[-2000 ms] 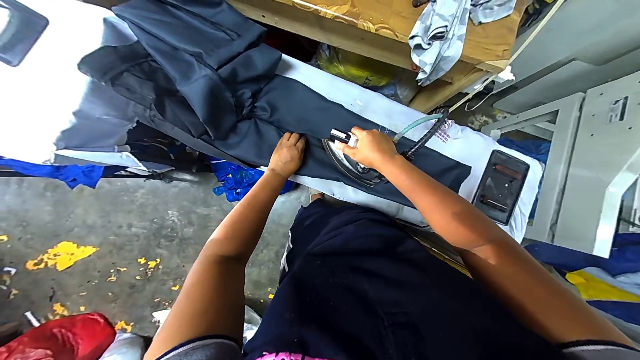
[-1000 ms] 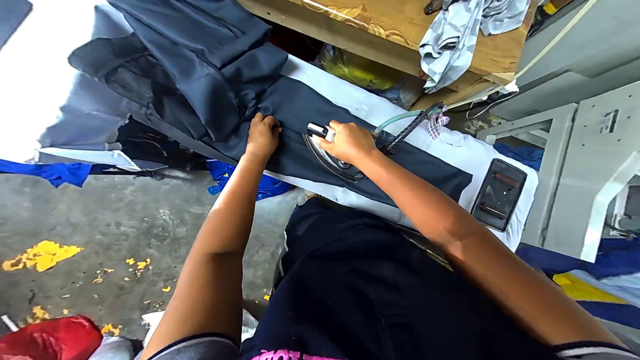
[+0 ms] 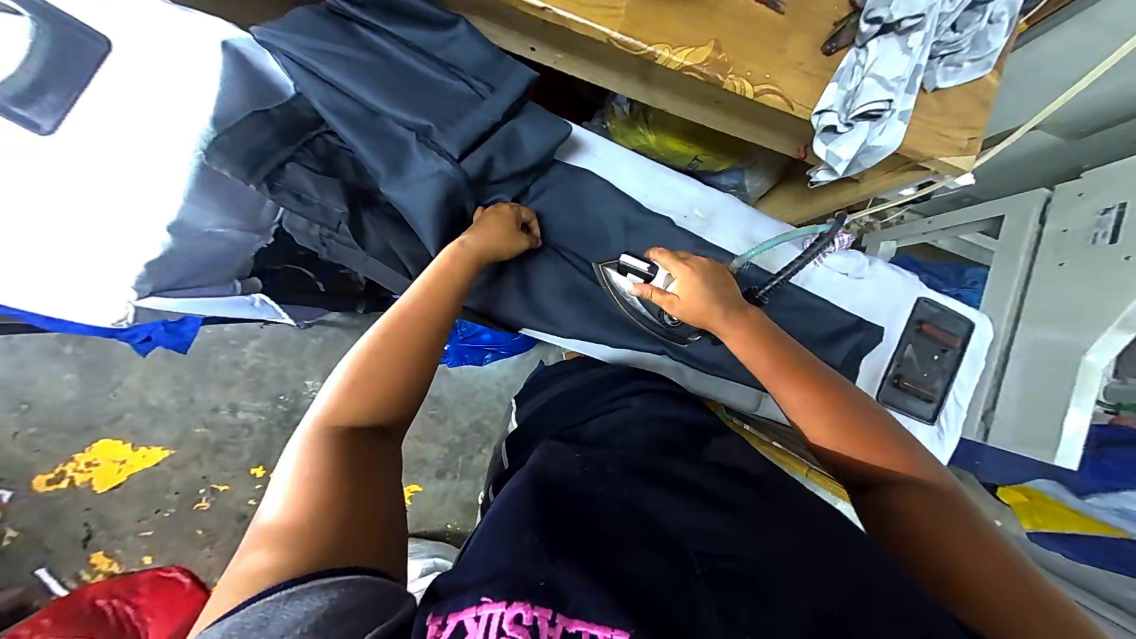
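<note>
A dark grey trouser leg (image 3: 621,222) lies flat along a white-covered ironing board (image 3: 652,182); the rest of the garment is bunched to its left. My right hand (image 3: 697,288) grips the handle of a steam iron (image 3: 652,311), whose soleplate rests on the dark fabric. A hose and a dark cord run from the iron toward the back right. Left of the iron, my left hand (image 3: 506,232) rests on the cloth by the bunched part, its fingers curled; whether they pinch fabric is hidden.
A dark iron rest (image 3: 925,359) sits at the board's right end. Behind the board stands a wooden table (image 3: 710,53) with a camouflage cloth (image 3: 874,89) over its edge. Another white-covered surface (image 3: 106,195) is at left. A red bundle (image 3: 115,608) lies on the floor.
My left hand has moved left and up along the cloth, from beside the iron to the bunched part. The iron, held in my right hand, has shifted slightly along the leg.
</note>
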